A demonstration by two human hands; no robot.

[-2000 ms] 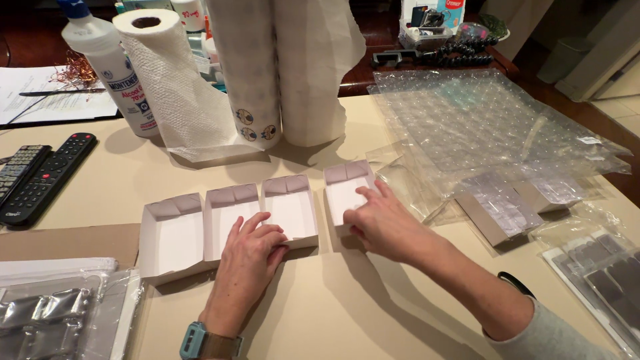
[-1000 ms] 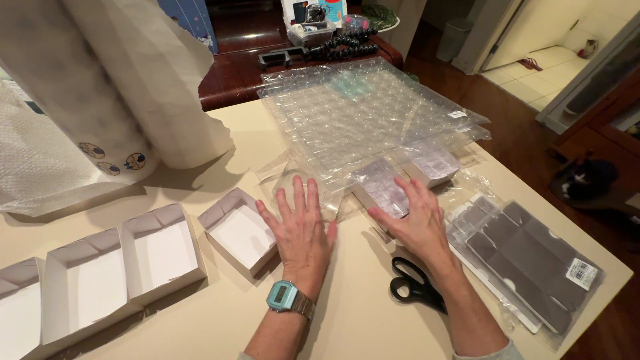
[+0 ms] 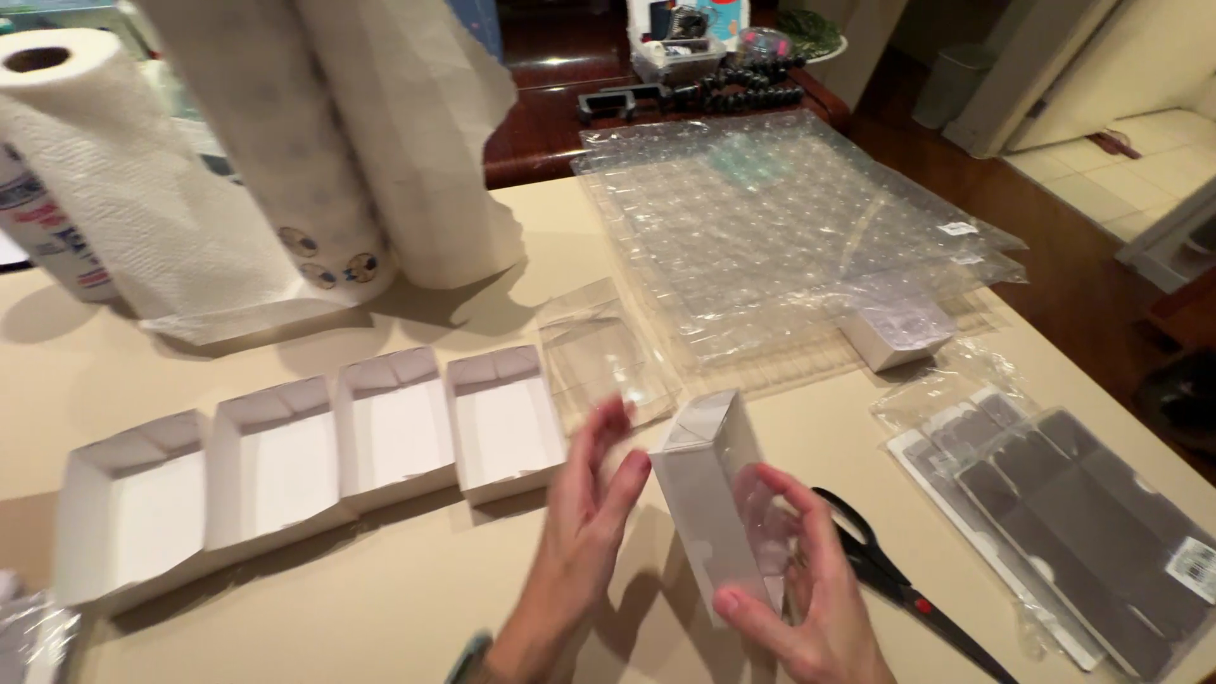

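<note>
My right hand (image 3: 807, 570) grips a small white cardboard box (image 3: 703, 513), which is tilted on its side with its transparent cover partly under the fingers. Just left of that box is my left hand (image 3: 594, 513), fingers apart, holding nothing. Four open white box trays stand in a row to the left: the nearest tray (image 3: 503, 418), a second (image 3: 394, 418), a third (image 3: 275, 465) and the leftmost (image 3: 157, 513). A clear plastic cover (image 3: 608, 351) lies behind the nearest tray. Another white box (image 3: 893, 328) rests at the edge of the bubble-textured plastic sheets.
Black scissors (image 3: 883, 570) lie right of my right hand. Farther right are plastic-wrapped grey trays (image 3: 1073, 513). Clear textured plastic sheets (image 3: 760, 228) cover the back right of the table. A paper towel roll (image 3: 123, 161) and tall wrapped rolls (image 3: 285, 142) stand at the back left.
My right hand has picked up one of the two boxes that lay by the plastic sheets. The nearest tray, apart from the row before, now stands close to the others.
</note>
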